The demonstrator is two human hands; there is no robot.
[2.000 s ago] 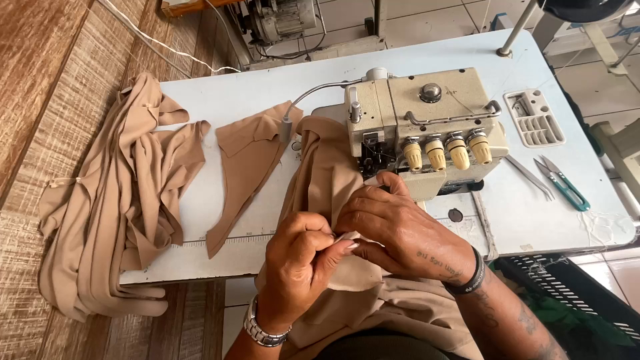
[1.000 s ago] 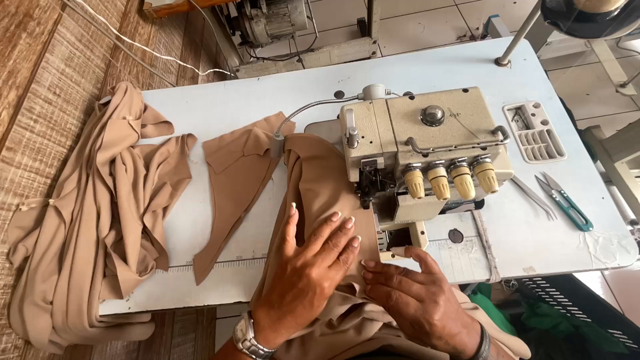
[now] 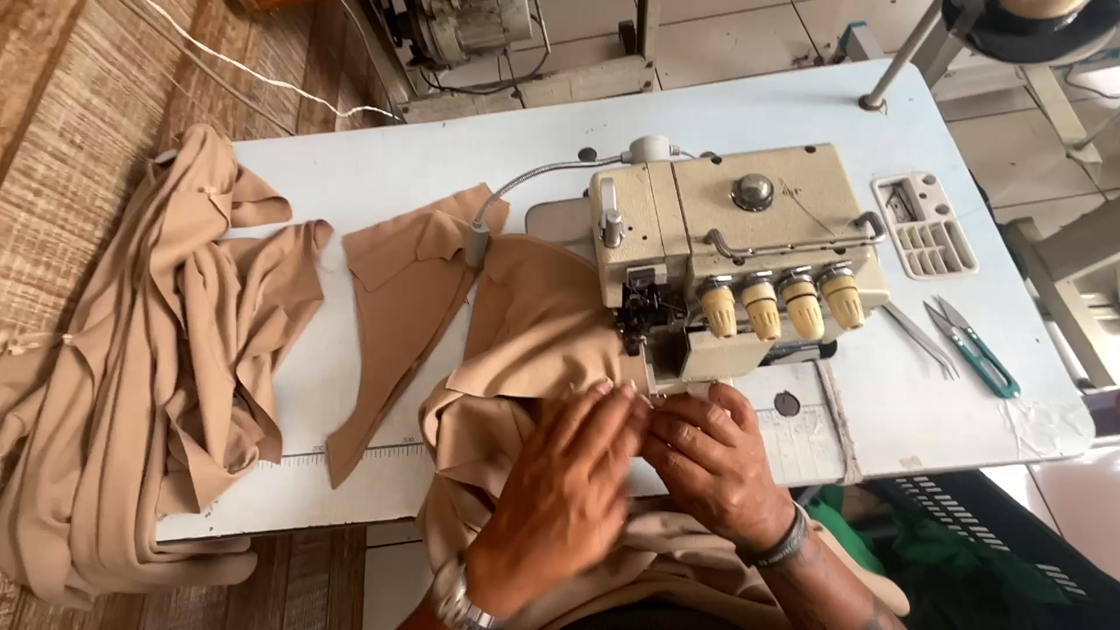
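A cream overlock sewing machine stands on the pale worktable, with tan fabric lying at its presser foot and hanging down to my lap. My left hand lies on this fabric in front of the needle area, fingers extended and slightly blurred. Close beside it, my right hand has its fingers bent and pinches the fabric edge just before the presser foot; the fingertips are partly hidden. A separate cut tan piece lies left of the machine.
More tan fabric is heaped over the table's left end. On the right are thread snips, bent tweezers and a white parts tray. A flexible lamp arm reaches over the cloth. A dark crate stands below right.
Two seconds ago both hands held the fabric edge together near my lap; the fabric was then laid at the presser foot. Since one second ago, my left hand has moved right, beside my right hand.
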